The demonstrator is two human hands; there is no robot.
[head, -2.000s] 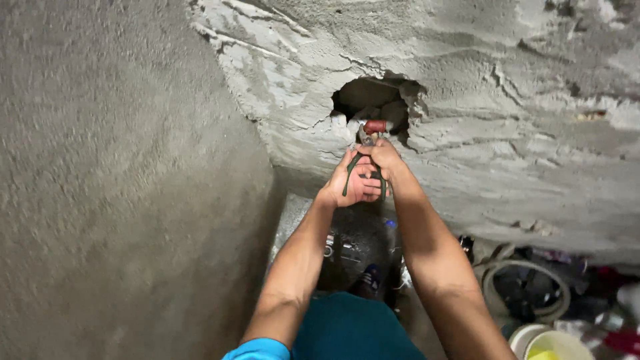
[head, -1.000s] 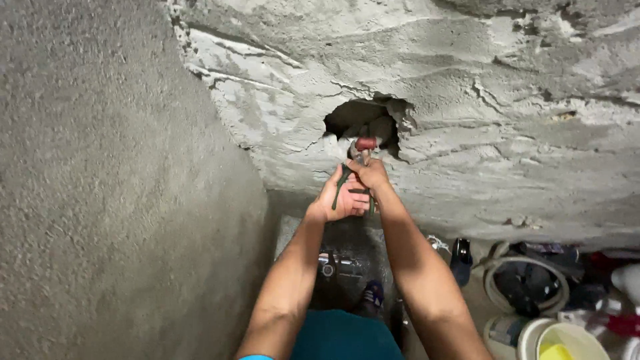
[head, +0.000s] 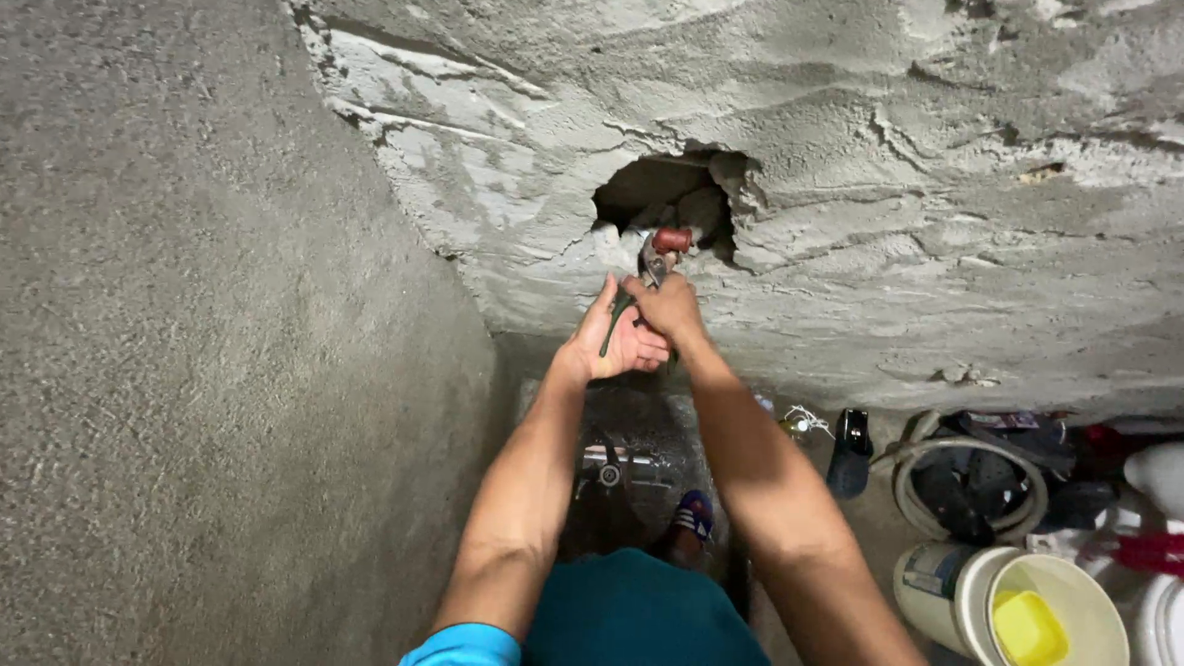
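Pliers with dark green handles (head: pixel 614 323) are held with their metal jaws up at a red pipe fitting (head: pixel 672 241), in front of a ragged hole (head: pixel 661 190) in the rough cement wall. My right hand (head: pixel 668 307) is closed around the upper part of the pliers, just below the fitting. Below and left of it, my left hand (head: pixel 618 344) is under the handles, palm turned up, thumb raised beside one handle. How firmly its fingers hold the tool is hard to tell. The pipe behind the fitting is mostly hidden.
A coiled hose (head: pixel 909 486), a dark sandal (head: pixel 850 453) and white buckets (head: pixel 973 592) stand or lie on the floor at right, one with a yellow container (head: pixel 1029 626) inside. A plain cement wall (head: pixel 240 370) rises at left. A metal fixture (head: pixel 610 474) lies below my hands.
Both hands stay at the pliers below the red fitting throughout. The view has shifted somewhat, and more of the buckets shows than two seconds ago.
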